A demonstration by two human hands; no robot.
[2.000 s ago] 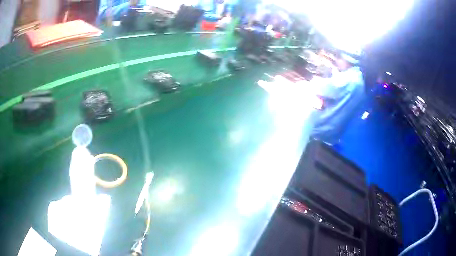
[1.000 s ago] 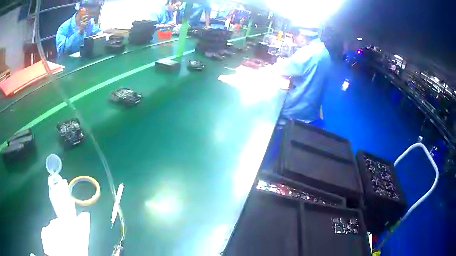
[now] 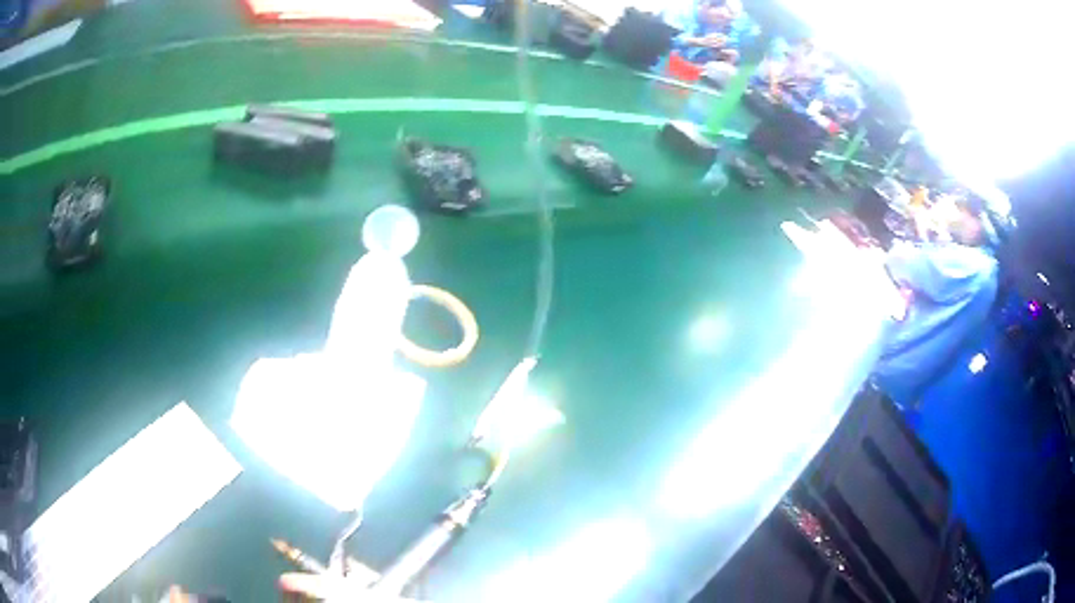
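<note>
The air blow gun [image 3: 442,530] lies at the bottom edge, its brass nozzle pointing left. A pale, blurred patch beside the nozzle may be part of my right hand [image 3: 328,582]; its grip cannot be made out. A small skin-toned patch at the bottom edge further left may be my left hand [image 3: 179,596], nearly all cut off. The white bottle [image 3: 368,309], with its round cap up, stands at a folded white wipe [image 3: 330,424]. The yellow-tan tape roll [image 3: 442,327] is beside the bottle. A thin white stick [image 3: 507,401] lies near the clear hose [image 3: 543,253].
A white paper strip [image 3: 136,507] lies at lower left, beside a dark unit [image 3: 17,471] at the left edge. Device housings [image 3: 442,174] line the green bench along a bright green line. Large black trays [image 3: 878,495] are at lower right. A person in blue [image 3: 937,306] is beyond them.
The view has swung left and down, so the bottle, tape and trays sit further right. More of the air gun, the paper strip and the skin-toned patches have come into view at the bottom.
</note>
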